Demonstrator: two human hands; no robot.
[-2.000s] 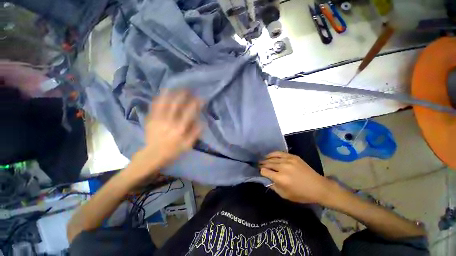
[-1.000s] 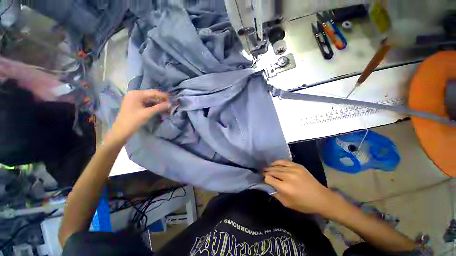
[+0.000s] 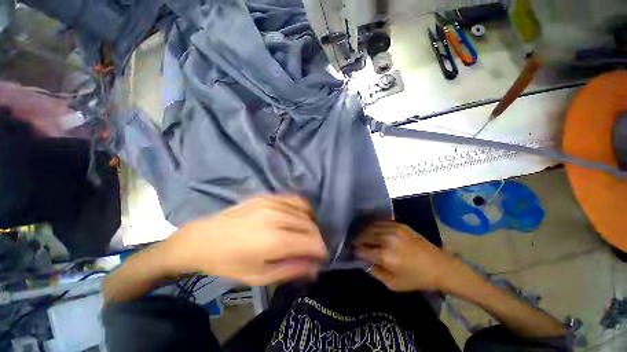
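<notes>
A large grey-blue garment piece (image 3: 234, 137) lies bunched over the left of the machine table and hangs to its front edge, with its far end at the presser foot (image 3: 349, 65). My right hand (image 3: 392, 256) pinches the garment's near edge close to my body. My left hand (image 3: 265, 240) is blurred, over the cloth's near edge just left of my right hand; whether its fingers grip cloth is unclear. A narrow grey binding tape (image 3: 460, 139) runs from the needle area to the orange reel (image 3: 595, 151).
Black snips (image 3: 443, 55), orange and blue snips (image 3: 460, 45), a small bobbin (image 3: 478, 29) and an awl (image 3: 512, 93) lie on the table right of the machine head (image 3: 333, 20). A blue item (image 3: 526, 206) is on the floor. Grey cloth is heaped upper left.
My left hand has moved from the middle of the cloth down and right, near my right hand. The garment's bunched middle has spread flatter. My right hand has stayed at the near edge.
</notes>
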